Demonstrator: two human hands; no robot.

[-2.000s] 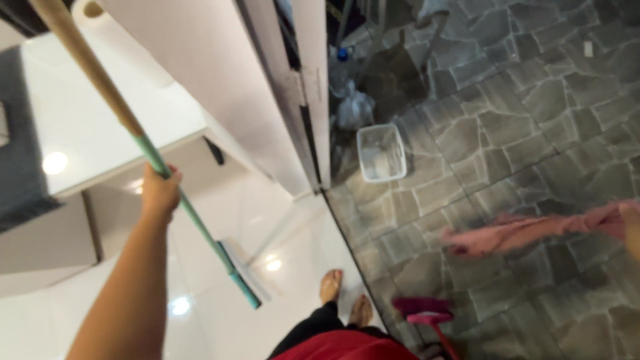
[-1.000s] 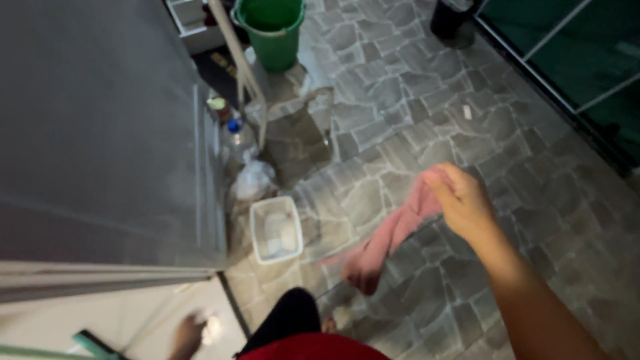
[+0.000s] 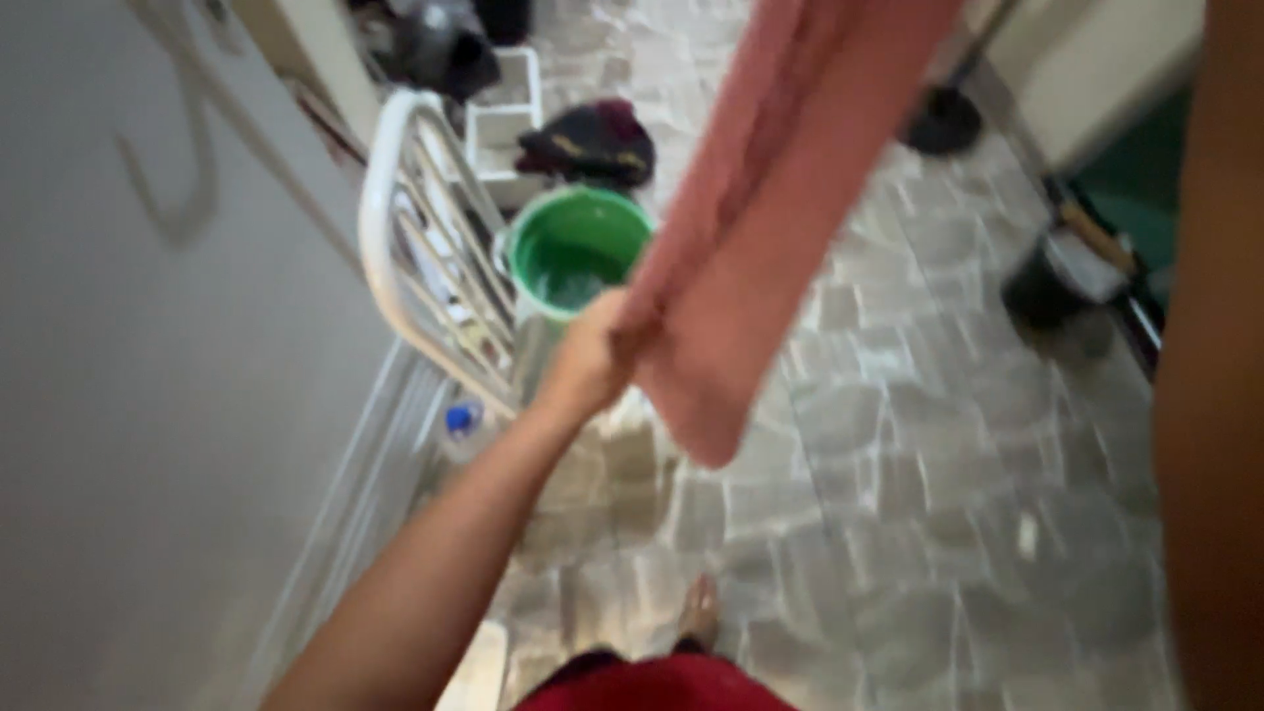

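Observation:
A pink cloth (image 3: pixel 780 197) hangs stretched in a slanting band across the middle of the view, blurred by motion. My left hand (image 3: pixel 597 346) is closed on its lower left edge. The cloth's upper end runs out of the top of the frame. My right forearm rises along the right edge, and my right hand is out of view. Just beyond my left hand a green bucket (image 3: pixel 578 247) with liquid in it stands beside a white metal rack (image 3: pixel 380 237).
Dark folded cloth (image 3: pixel 592 143) lies behind the bucket. A blue-capped bottle (image 3: pixel 462 420) stands by the grey door (image 3: pixel 197 395) at left. On the right are a dark bin (image 3: pixel 1047 286) and a dark round base (image 3: pixel 943 123). Stone-patterned tiles (image 3: pixel 889 553) cover the floor.
My left hand held a green-and-tan pole two seconds ago and now grips the pink cloth. The cloth hung from my right hand one second ago. The view has turned toward the bucket and rack.

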